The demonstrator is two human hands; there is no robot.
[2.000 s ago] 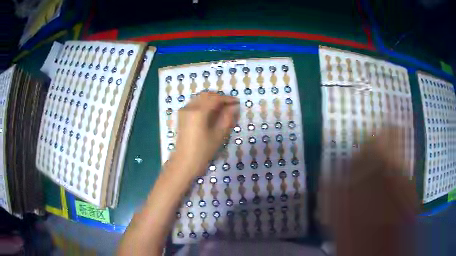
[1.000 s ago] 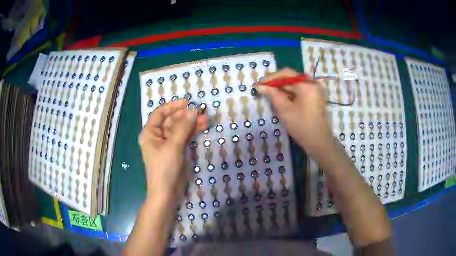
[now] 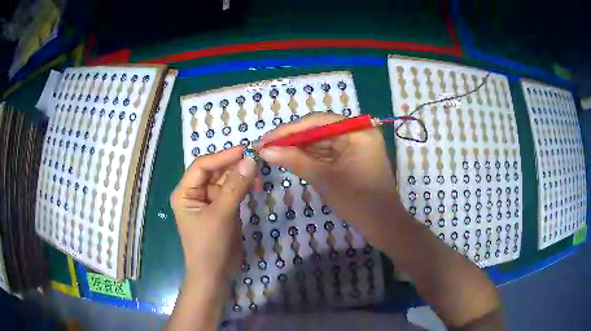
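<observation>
My left hand (image 3: 217,187) pinches a small round speaker driver (image 3: 249,152) between thumb and fingertips above the middle working board (image 3: 269,84). My right hand (image 3: 330,158) holds a bright red test probe (image 3: 317,131), its tip at the driver; whether they touch is too small to tell. A thin dark probe lead (image 3: 447,101) runs from the probe's rear end and loops over the right board. The working board holds rows of dark round parts and tan slots; both hands hide part of it.
Stacked tray boards (image 3: 97,155) lie at left, with a thick pile (image 3: 26,194) beyond. A part-filled board (image 3: 453,155) lies at right, another board (image 3: 556,161) farther right. A green label (image 3: 108,285) sits at the front left edge. Red and blue tape (image 3: 278,63) crosses behind the boards.
My right hand has moved left and brought the red probe to the driver in my left hand. The lead has shifted over the right board. Earlier, my left hand was reaching into the board.
</observation>
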